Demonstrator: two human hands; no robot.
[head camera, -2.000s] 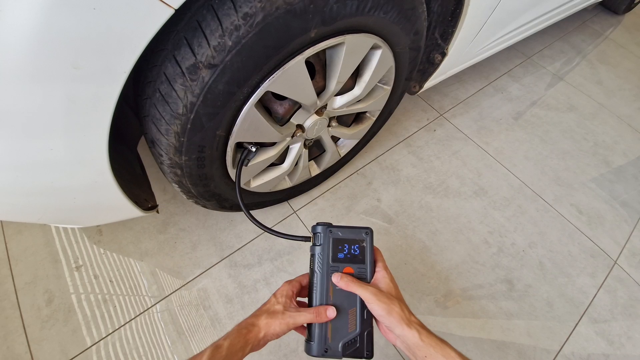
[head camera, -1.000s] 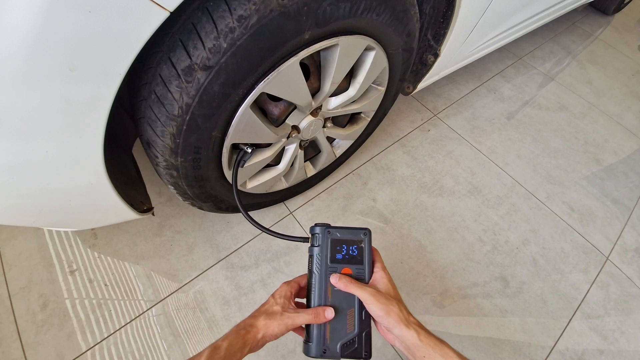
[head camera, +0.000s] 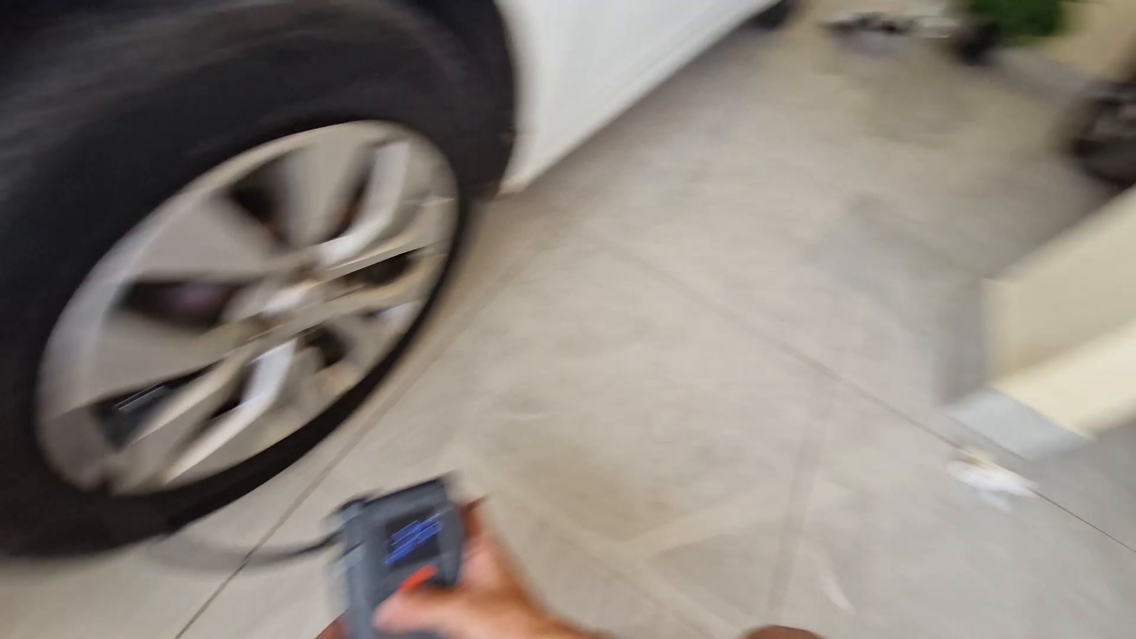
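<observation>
The frame is blurred. Low in the head view, a dark grey portable tire inflator (head camera: 390, 559) with a lit blue display is held upright. My right hand (head camera: 484, 586) grips its right side, the thumb lying on its face just below the orange button. Of my left hand (head camera: 332, 631), only a sliver shows at the bottom edge, against the inflator's left side. A black air hose (head camera: 293, 555) runs left from the inflator's top toward the car tire (head camera: 80, 151). The hose's far end cannot be made out. The silver alloy wheel (head camera: 284, 302) fills the left side.
The white car body (head camera: 603, 71) extends away behind the wheel. Grey floor tiles (head camera: 674, 399) lie to the right. A cream wall corner (head camera: 1065, 328) juts in at the right, with a small white scrap (head camera: 990, 477) near its base. Green foliage (head camera: 1016, 16) shows at the top right.
The view has swung sharply to the right and blurred. The inflator now sits lower and tilted in view, with most of my left hand out of frame.
</observation>
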